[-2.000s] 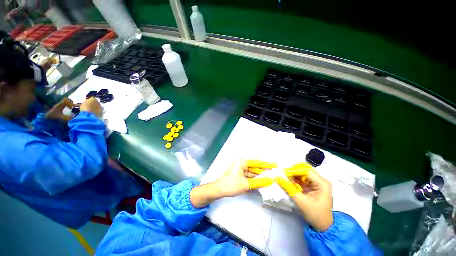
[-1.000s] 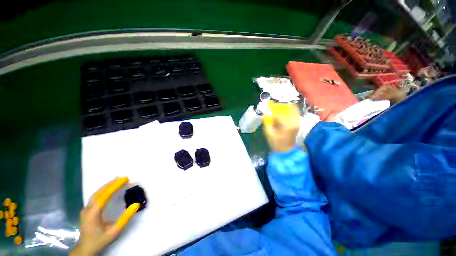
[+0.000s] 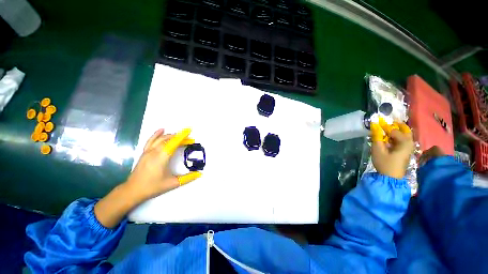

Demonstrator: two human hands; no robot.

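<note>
My left hand [image 3: 155, 166], with yellow finger cots, holds a black rounded housing [image 3: 195, 157] between thumb and fingers over the left of the white work sheet [image 3: 235, 192]. The housing shows a pale patch in its face. Three more black housings lie on the sheet, one [image 3: 266, 105] above the pair [image 3: 251, 138]. My right hand [image 3: 391, 147], also in yellow cots, has its fingers curled beside the metallic top of the translucent bottle [image 3: 345, 125], right of the sheet. Whether its fingers grip anything is unclear.
A black blister tray [image 3: 241, 43] sits behind the sheet. Spare finger cots [image 3: 43, 126] and a clear plastic sheet [image 3: 99, 96] lie left. Plastic bags [image 3: 388, 91], a red lid [image 3: 431, 115] and another person's blue sleeve [image 3: 449, 208] are right.
My hands were together on a white wipe and are now apart. My left hand has taken a housing, whose pale patch now shows. My right hand has moved to the bottle; the view has turned.
</note>
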